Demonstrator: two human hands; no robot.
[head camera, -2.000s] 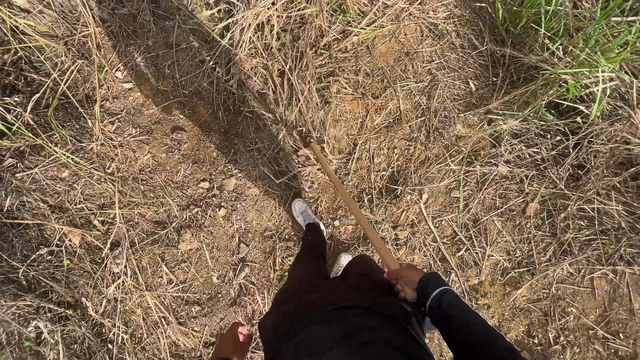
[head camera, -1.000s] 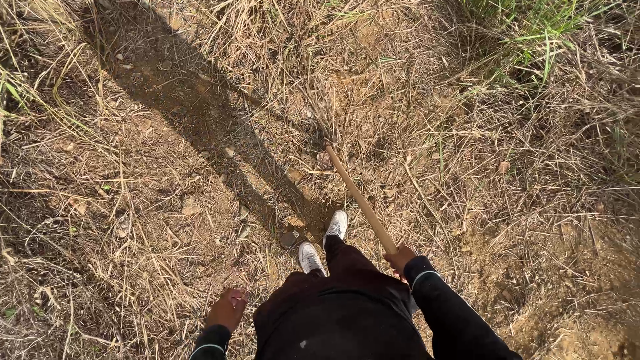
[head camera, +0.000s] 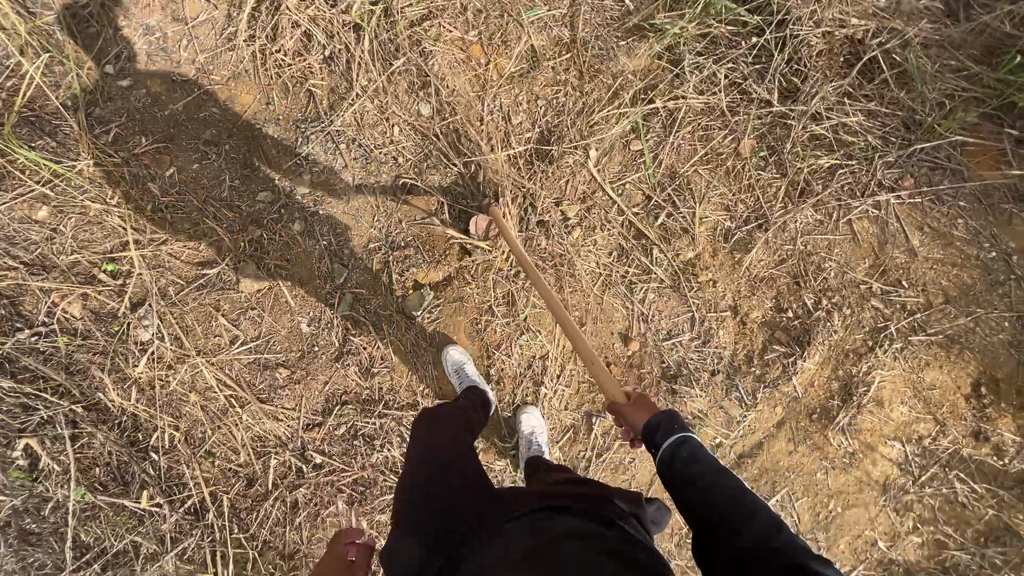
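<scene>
My right hand is closed around the near end of a long wooden handle, which slants forward and left over the ground. Its far end reaches dry grass beside a reddish stone; whatever head it may have there cannot be made out. My left hand hangs at the bottom edge, left of my dark trousers, partly cut off by the frame. Nothing can be seen in it, and its fingers are too unclear to tell how they are held.
Dry straw and brown soil cover the ground, with small stones ahead of my feet. My white shoes stand on it, the left one further forward. Green grass blades grow at the upper right. My shadow stretches to the upper left.
The view has moved along the ground. My left foot is now ahead of the right one, where a second ago the right was ahead. The handle has stayed in my right hand.
</scene>
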